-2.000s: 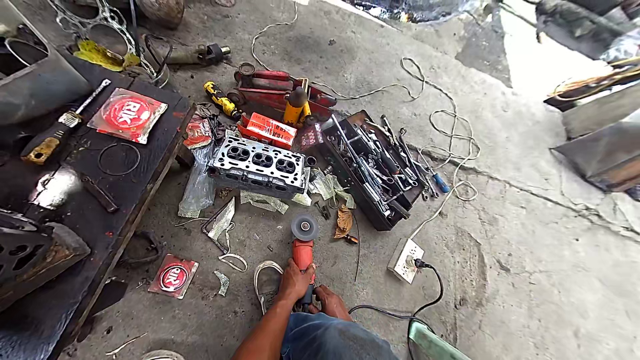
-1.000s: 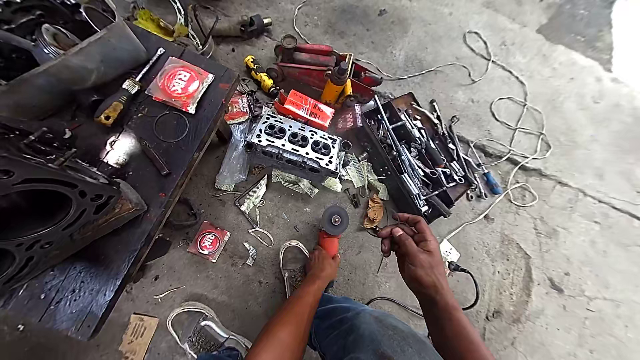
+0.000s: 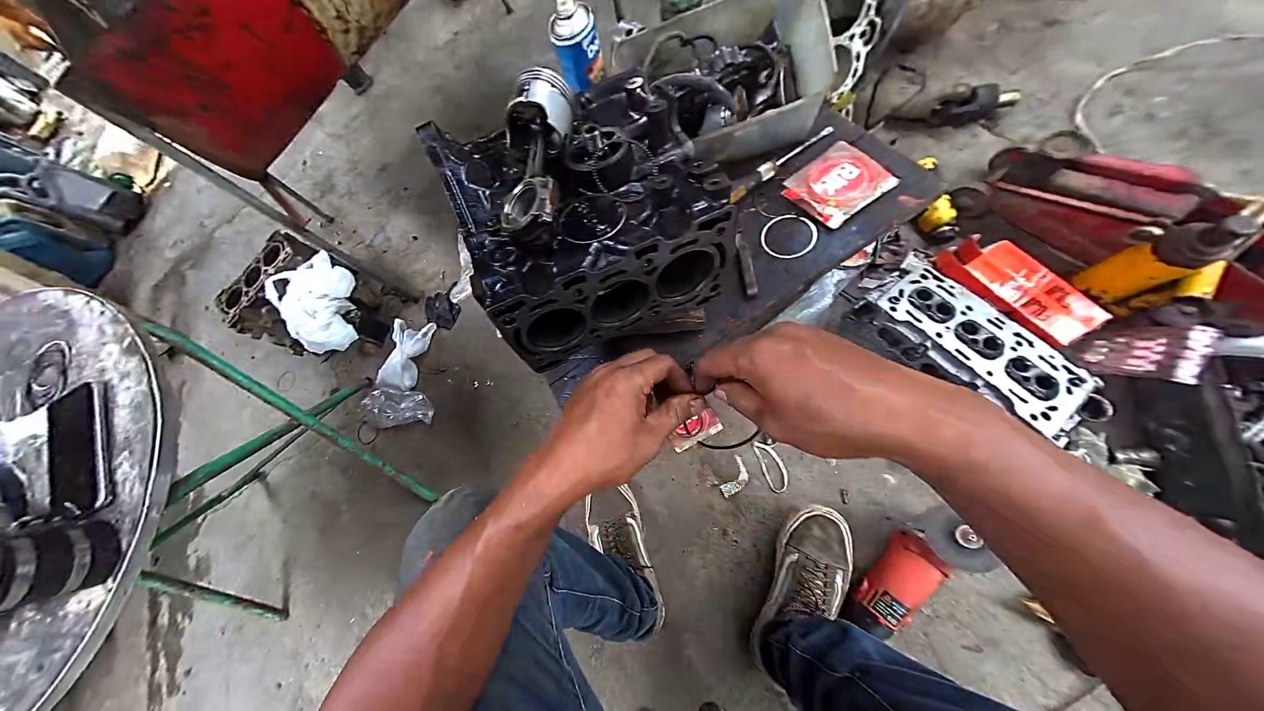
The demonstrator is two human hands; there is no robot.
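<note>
My left hand (image 3: 627, 415) and my right hand (image 3: 790, 390) meet fingertip to fingertip in front of the engine block (image 3: 602, 227). Between them they hold a thin dark piston ring (image 3: 731, 445), whose lower curve shows under the fingers; the rest is hidden. A piston with its connecting rod (image 3: 538, 138) stands on top of the block, among bright rings. Beside the block, a thin metal ring (image 3: 788, 237) lies on the dark bench near a red-and-white packet (image 3: 839, 185). The red angle grinder (image 3: 901, 580) lies on the floor by my shoe.
A cylinder head (image 3: 987, 341) sits right of the bench, near a red box (image 3: 1032, 296) and a red floor jack (image 3: 1096, 197). Behind the block are a spray can (image 3: 576, 44) and a metal bin (image 3: 760, 128) of parts. A round metal table (image 3: 158, 474) stands at left.
The grinder, in my left hand before, now lies on the floor. My hands have come together at the thin ring. The view has swung left, bringing in more of the block and the round table.
</note>
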